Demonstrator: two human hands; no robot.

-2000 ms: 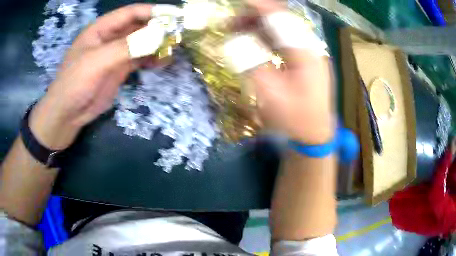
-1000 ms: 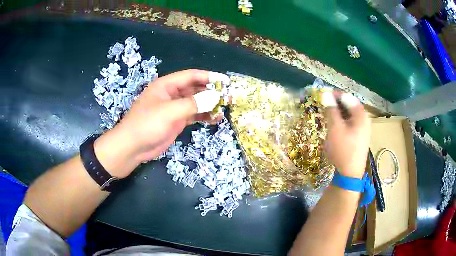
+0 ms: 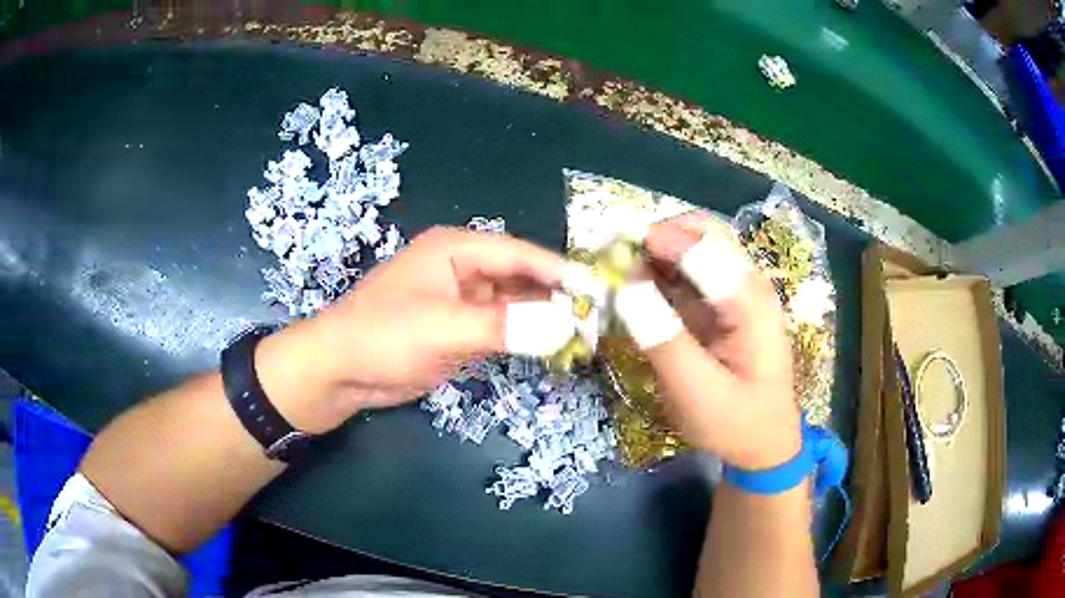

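My left hand (image 3: 438, 321), with white wraps on its fingertips, grips a small white-and-gold piece (image 3: 580, 310) between thumb and fingers. My right hand (image 3: 718, 339), also wrapped, meets it from the right; its fingertips are at the piece, blurred, and whether they hold a separate brass contact cannot be told. The clear bag of brass contacts (image 3: 646, 426) lies under and behind the hands, partly hidden. Pale plastic housings (image 3: 558, 444) lie below my left hand. Another loose pile of housings (image 3: 321, 199) lies farther left.
A second clear bag (image 3: 809, 304) lies right of my right hand. A shallow cardboard tray (image 3: 975, 467) at the right holds a dark pen-like tool (image 3: 911, 426) and a thin ring (image 3: 941, 395). A chipped rail (image 3: 607, 99) borders the green belt (image 3: 701, 29), which carries a small piece (image 3: 775, 71).
My right hand has moved left from the right side of the bags to meet my left hand. The piece in my left hand is now between both hands. The view has shifted slightly.
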